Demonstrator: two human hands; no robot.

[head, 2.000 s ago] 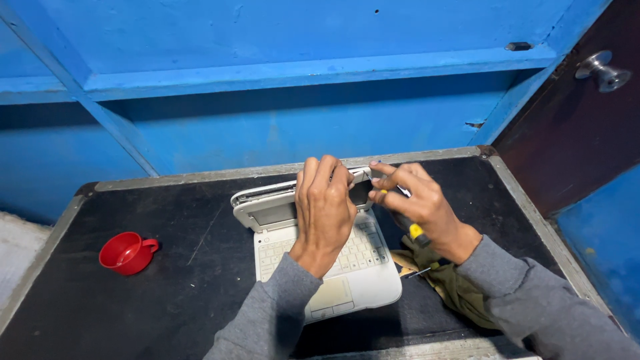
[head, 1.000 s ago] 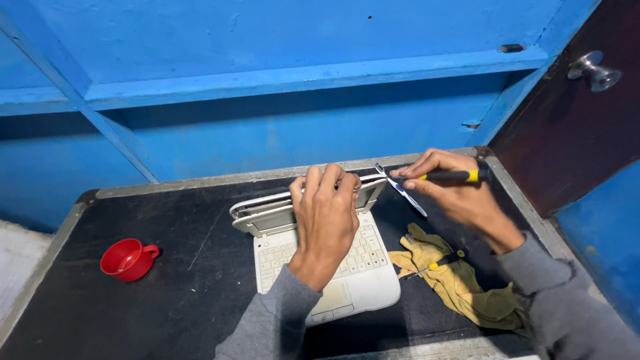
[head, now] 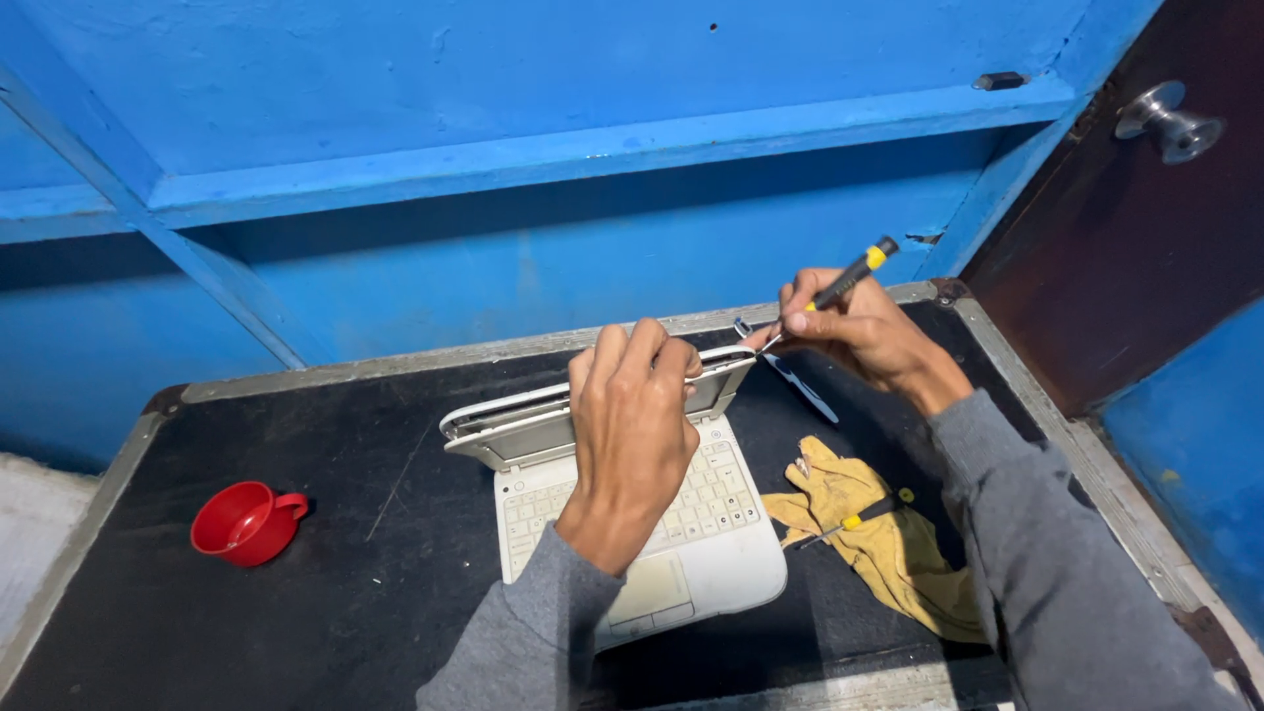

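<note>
A small white laptop (head: 726, 553) stands unfolded on the black tabletop, its screen bezel (head: 523, 439) parted from the back cover along the top and left. My left hand (head: 637, 434) grips the upper edge of the lid near its middle and hides part of the screen. My right hand (head: 854, 331) holds a black and yellow screwdriver (head: 839, 283), whose tip touches or nearly touches the lid's upper right corner. Behind and below that hand lies a white and blue toothbrush (head: 805, 388).
A red cup (head: 247, 523) stands at the left. Right of the laptop, a second screwdriver (head: 869, 513) lies on a yellow cloth (head: 894, 553). A blue wall (head: 553, 267) rises behind the table, and a dark door with a knob (head: 1170, 123) is at the right.
The screwdriver in my right hand has tilted more upright, and its tip is now at the lid's corner. My left hand keeps its grip on the lid.
</note>
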